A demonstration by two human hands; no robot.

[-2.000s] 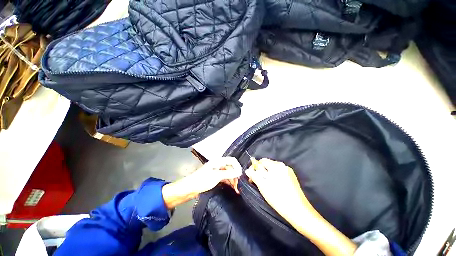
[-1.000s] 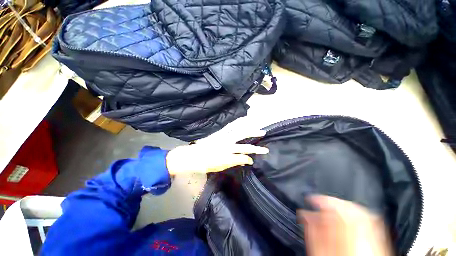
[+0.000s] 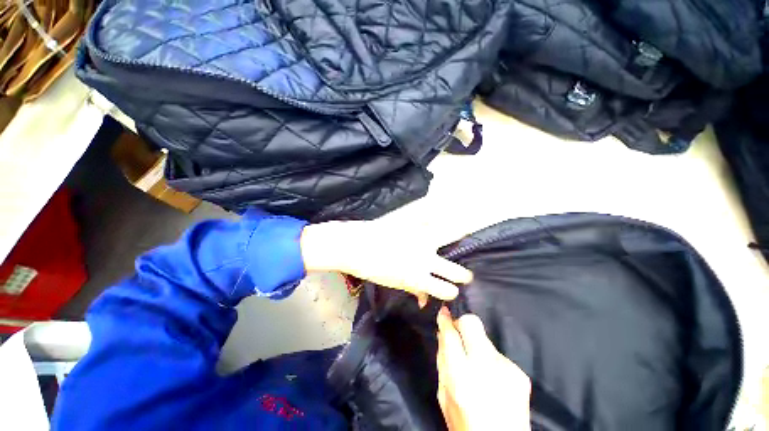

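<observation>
An open black backpack lies at the lower right, its smooth shiny lining facing up and its toothed zipper curving around the mouth. My left hand lies over the left rim of the mouth, fingertips at the dark fabric there. My right hand is inside the mouth, just below my left fingertips, with thumb and index finger close together at the lining. The fingertips of both hands are partly hidden in dark folds, so I cannot tell if they hold a tool or only fabric.
A quilted backpack stands at the upper left on the cream table. More quilted backpacks with buckles lie at the upper right. Brown pieces are at the top left. A cardboard box and red bin are below.
My right hand has come back up from the lower lining to beside my left fingertips. My left hand has shifted slightly right along the rim. The view has shifted a little.
</observation>
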